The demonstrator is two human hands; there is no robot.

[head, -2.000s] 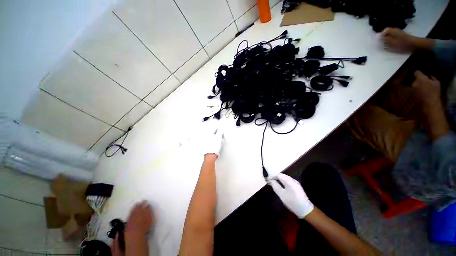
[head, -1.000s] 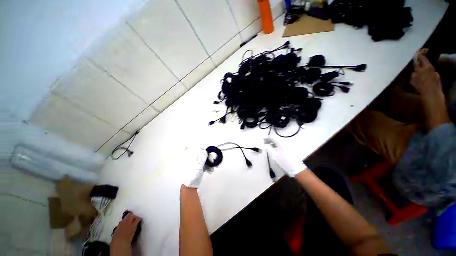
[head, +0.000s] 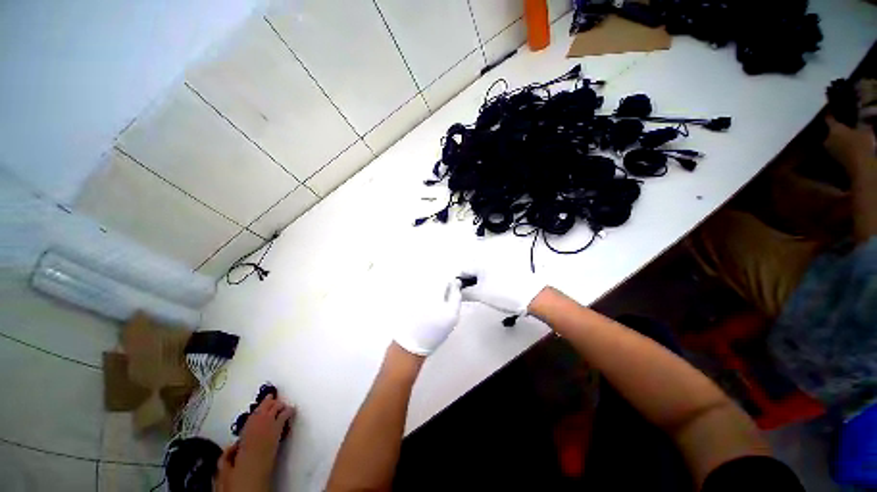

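My left hand [head: 430,315], in a white glove, is closed around a black cable [head: 468,281], of which only a small dark part shows at the fingertips. My right hand [head: 502,294], also gloved, meets it from the right with its fingers at the same spot. A black plug [head: 510,321] sticks out below my right hand. Most of the cable is hidden by the gloves. The large black cable heap [head: 548,159] lies beyond my hands on the white tabletop [head: 332,288].
A single loose cable [head: 252,269] lies by the tiled wall. Another person's hands [head: 258,437] are at the lower left near black cables and a tie bunch [head: 212,346]. An orange flask [head: 537,24], cardboard sheet [head: 618,36] and second heap [head: 769,34] are at the back. Another person sits right.
My hands have come together. The coiled cable that lay beside my left hand is now mostly hidden in the gloves. The right-hand person's hands now hold something black.
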